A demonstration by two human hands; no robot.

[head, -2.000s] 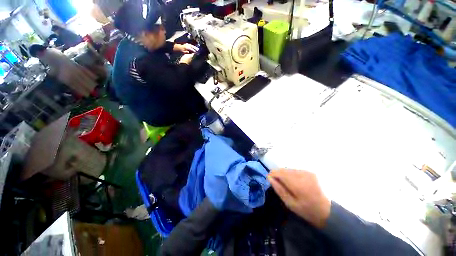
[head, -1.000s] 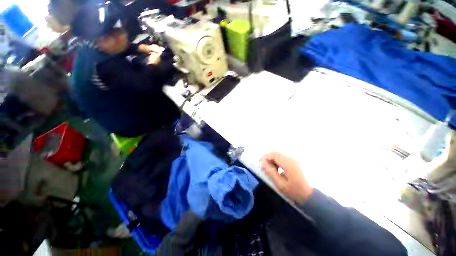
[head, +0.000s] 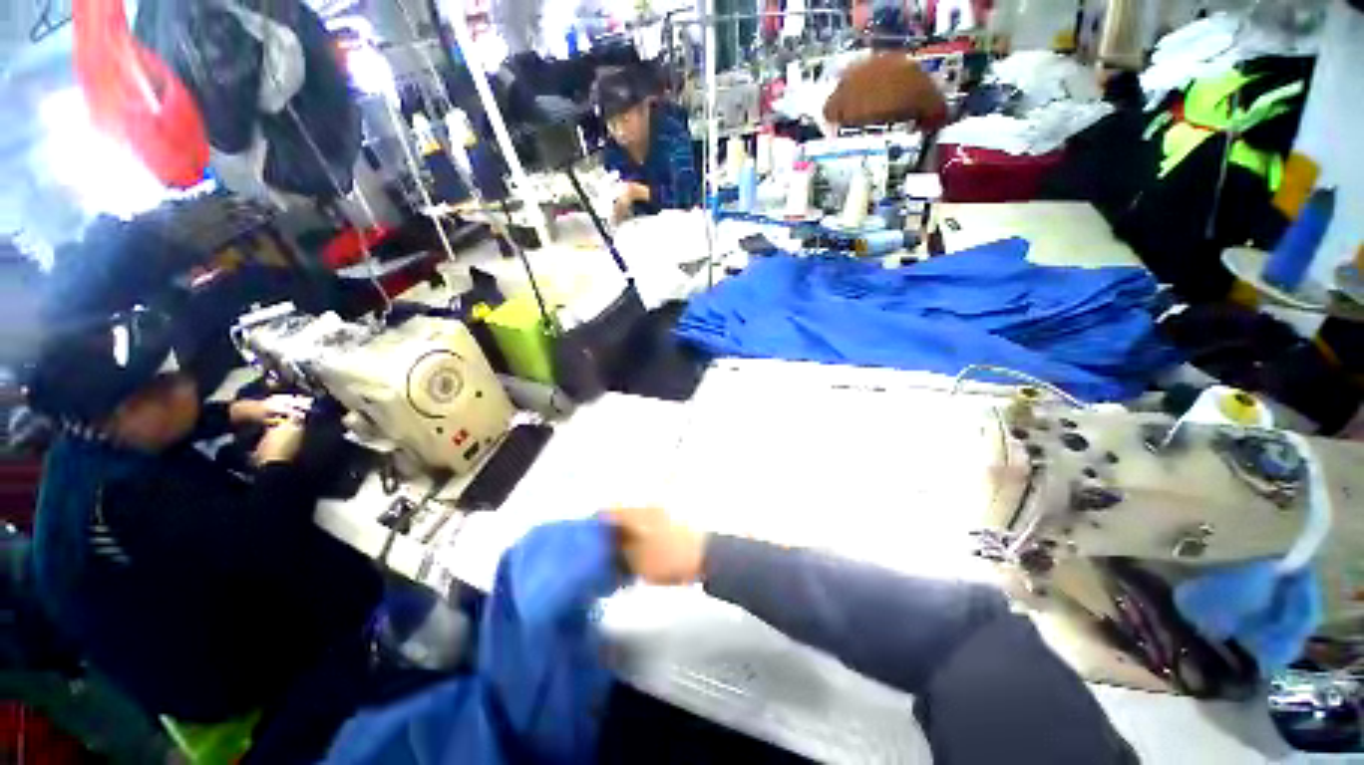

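Note:
My right hand [head: 661, 546], in a dark grey sleeve, reaches left across the front of the white table top [head: 838, 463]. Its fingers grip the upper edge of a blue garment [head: 546, 643], which hangs down over the table's front left edge. My left hand is not visible. The cream-grey sewing machine head [head: 1114, 478] stands at the right, away from my hand. A light-blue rag [head: 1257, 605] is tucked by it.
A person [head: 165, 523] works at another sewing machine [head: 426, 396] on the left. A royal-blue garment pile [head: 928, 314] lies behind the table. A thread cone [head: 1230, 411] stands behind the machine head. Another person [head: 651, 150] sits farther back.
The view has turned up and right, bringing the machine head into view. My right hand, empty one second ago, now grips the blue garment, raised from beside the table to its edge.

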